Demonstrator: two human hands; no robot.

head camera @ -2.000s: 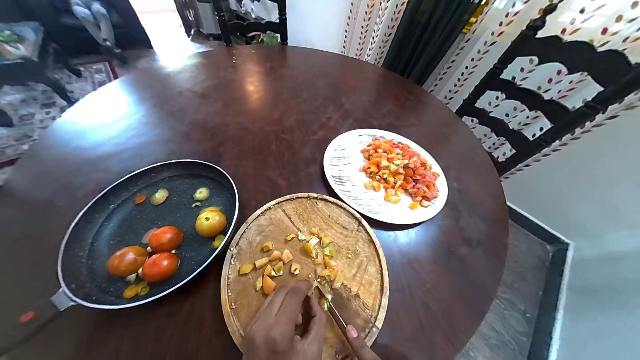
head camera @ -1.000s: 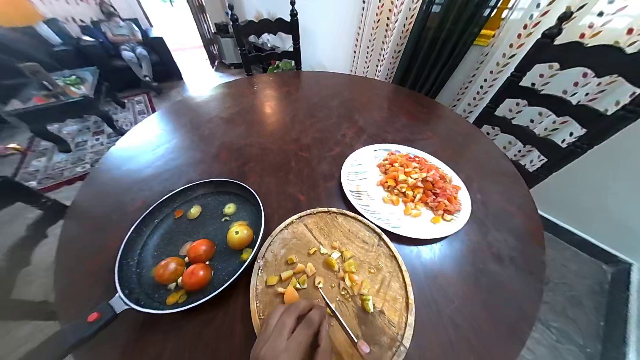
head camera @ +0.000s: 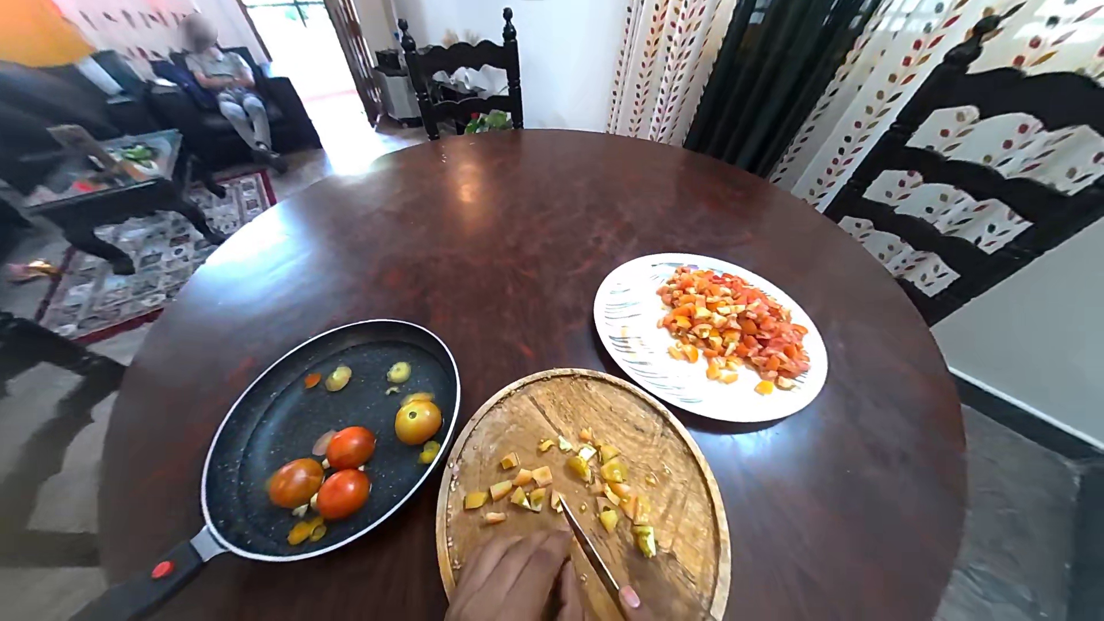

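A round wooden cutting board [head camera: 492,431] lies at the near edge of the table, with diced yellow-orange tomato [head camera: 614,470] scattered over it. My left hand [head camera: 517,576] is on the board with its fingers bent down; whatever lies under the fingertips is hidden. Right of it, my right hand [head camera: 634,599] shows little more than a fingertip, against a knife [head camera: 591,548] whose blade points up and left among the pieces. Left of the board is a black frying pan [head camera: 267,414] with several whole tomatoes [head camera: 343,493] and trimmed ends. A white plate [head camera: 638,345] holds chopped red tomato [head camera: 733,323].
The dark round wooden table [head camera: 517,207] bears all of this. The pan's handle [head camera: 151,578] points to the near left. Black chairs [head camera: 466,65] stand behind and to the right. At the far left a person [head camera: 228,82] sits on a sofa, near a low table [head camera: 112,190].
The orange piece beside my left fingers one second ago no longer shows there. The view has tilted up and turned left since two seconds ago.
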